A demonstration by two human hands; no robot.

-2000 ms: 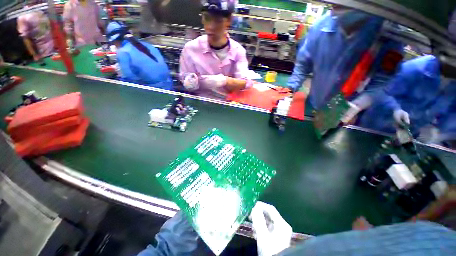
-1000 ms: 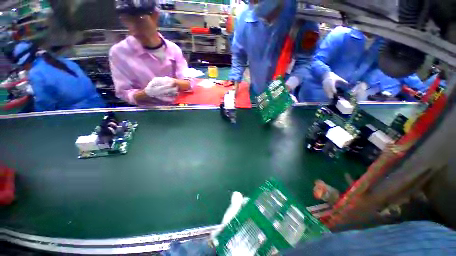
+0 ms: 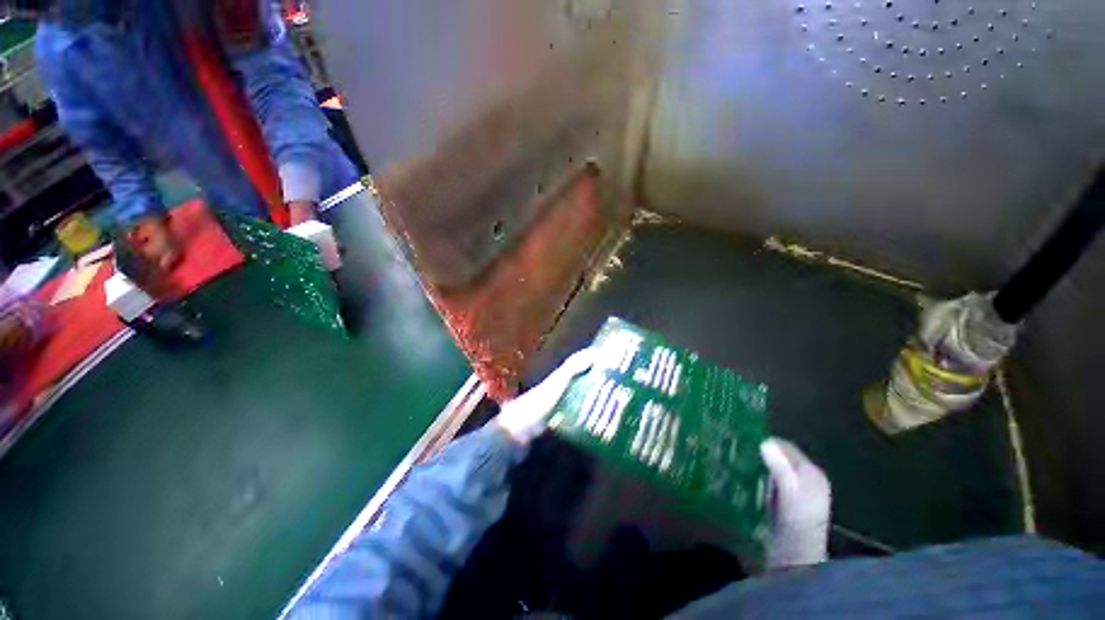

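A green circuit board (image 3: pixel 679 424) is held level at the front edge of the booth, its side with white solder bars facing up. My left hand (image 3: pixel 548 400), in a white glove, grips its left edge. My right hand (image 3: pixel 797 503), also in a white glove, is at its right edge. The fingers beneath the board are hidden. The hose nozzle (image 3: pixel 939 369), wrapped in dirty white cloth with yellow tape, rests at the right of the booth, on the end of a black hose (image 3: pixel 1060 260). No hand touches it.
The booth has a dark green shelf (image 3: pixel 848 315) with crusty edges, grey walls and a brown side flap (image 3: pixel 509 230) with a worn red lower part. At left is a green conveyor (image 3: pixel 206 484); a person in blue workwear holds another board (image 3: pixel 291 273) over it.
The view has swung right from the conveyor to the booth. The board has come along in my hands. The booth shelf, nozzle and hose are now in view.
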